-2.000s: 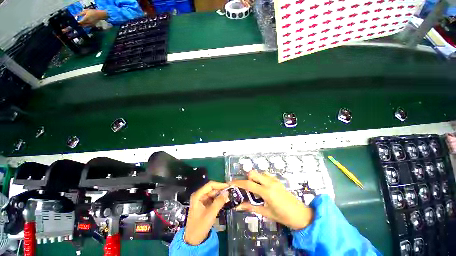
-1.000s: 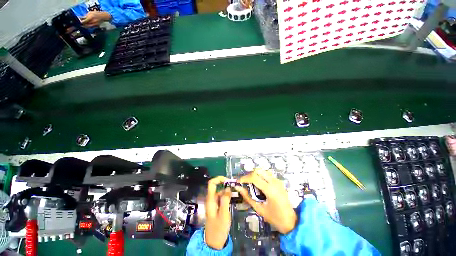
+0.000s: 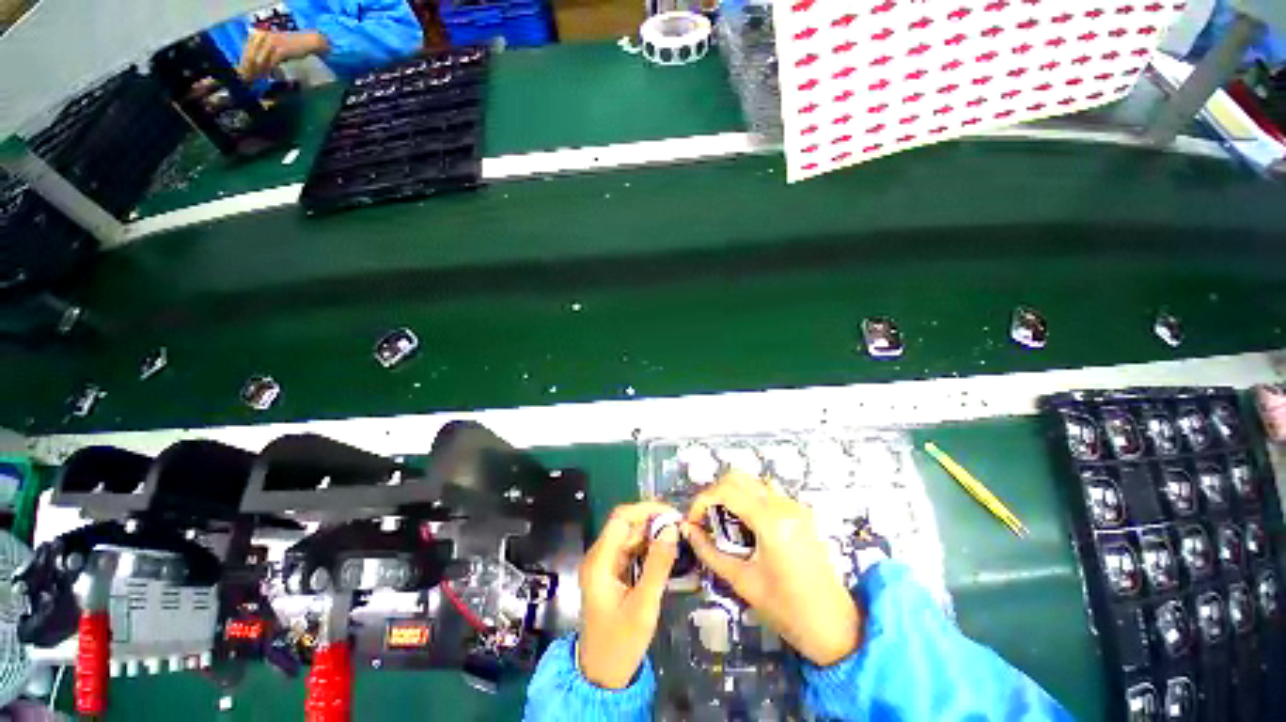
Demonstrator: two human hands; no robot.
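Note:
My left hand (image 3: pixel 618 600) holds a small pale round piece (image 3: pixel 663 525) between thumb and fingertips. My right hand (image 3: pixel 790 578) holds a black and silver rounded unit (image 3: pixel 729 532) in its fingers, just right of the pale piece. The fingertips of both hands nearly meet. Whether the two parts touch is too small to tell. Both hands are above the clear blister tray (image 3: pixel 924 522), which has rows of pockets with silvery-white parts; the hands and sleeves hide part of it.
Black fixtures with red handles (image 3: pixel 327 683) stand at left. Yellow tweezers (image 3: pixel 976 488) lie right of the clear tray, beside a black blister tray (image 3: pixel 1145 543). Several units, one here (image 3: pixel 883 337), lie on the green belt (image 3: pixel 635 268). An arrow sticker sheet (image 3: pixel 973 71) hangs above. Another person's hand (image 3: pixel 279 51) is beyond.
The units on the belt have moved right. My left hand has shifted right since the first frame. The pale piece now shows at its fingertips, and the unit shows more clearly in my right fingers.

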